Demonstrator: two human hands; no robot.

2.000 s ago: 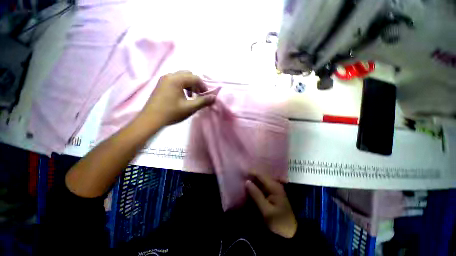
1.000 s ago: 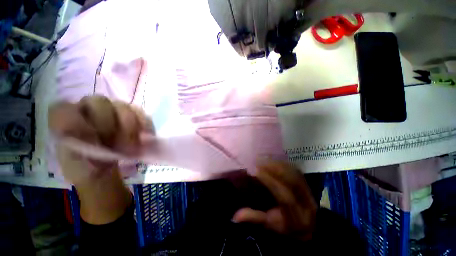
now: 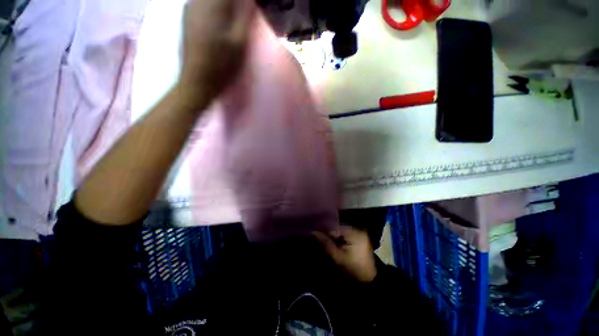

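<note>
A pink fabric panel hangs blurred between my hands, over the front edge of the white table. My left hand is at the top of the panel, left of the machine head, blurred; its fingertips are hidden against the cloth. My right hand is below the table edge and grips the panel's lower right corner. The dark underside of the sewing machine head is at the top, with the presser foot area partly in glare.
Pink cut pieces lie at the left. Right of the needle are red-handled scissors, a red bar, a black smartphone and green snips. A ruler scale runs along the front. Blue crates stand below.
My left hand has swung from the left up towards the machine head, lifting the panel. My right hand has moved slightly down and left and closed on the lower corner. The view has shifted.
</note>
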